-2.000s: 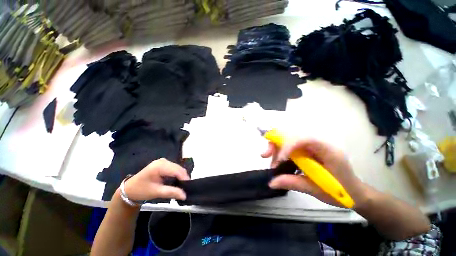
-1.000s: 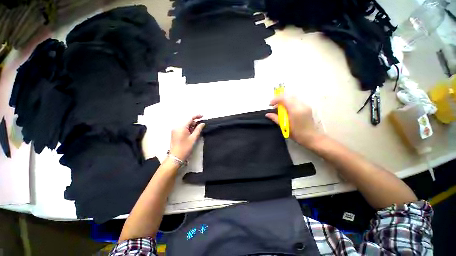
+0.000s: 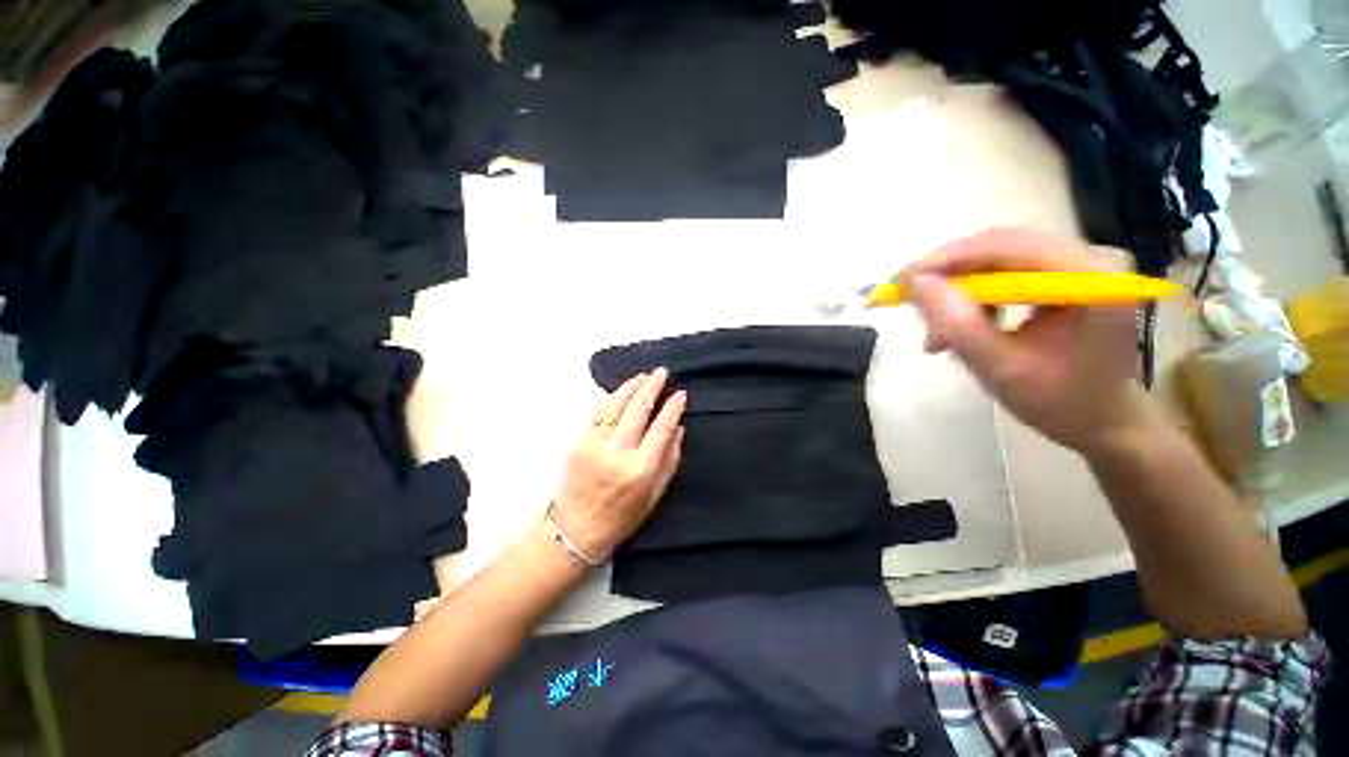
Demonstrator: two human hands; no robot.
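A black panel (image 3: 769,473) lies flat before me on a pale board (image 3: 954,429), with a side tab showing at its lower right. Its narrow edge flap (image 3: 755,349) runs along the far edge; I see no clear wet streak on it. My left hand (image 3: 621,466) lies flat on the panel's left part, fingers spread, pressing it. My right hand (image 3: 1043,333) holds the yellow-handled brush (image 3: 1036,289) nearly level, its pale bristles pointing left, just above the board beyond the flap's right end. The bristles are blurred.
A large heap of black panels (image 3: 281,296) lies at left. A row of overlapping black panels (image 3: 673,119) is at top centre. Black strips (image 3: 1110,148) lie at upper right. A translucent amber bottle (image 3: 1235,392) and a yellow tub (image 3: 1324,323) stand at right. Blue bins (image 3: 296,669) are below the table.
The panel went from being held up in both hands to lying flat. My left hand moved from its far corner onto its surface. My right hand let go of the far edge and moved right, levelling the brush.
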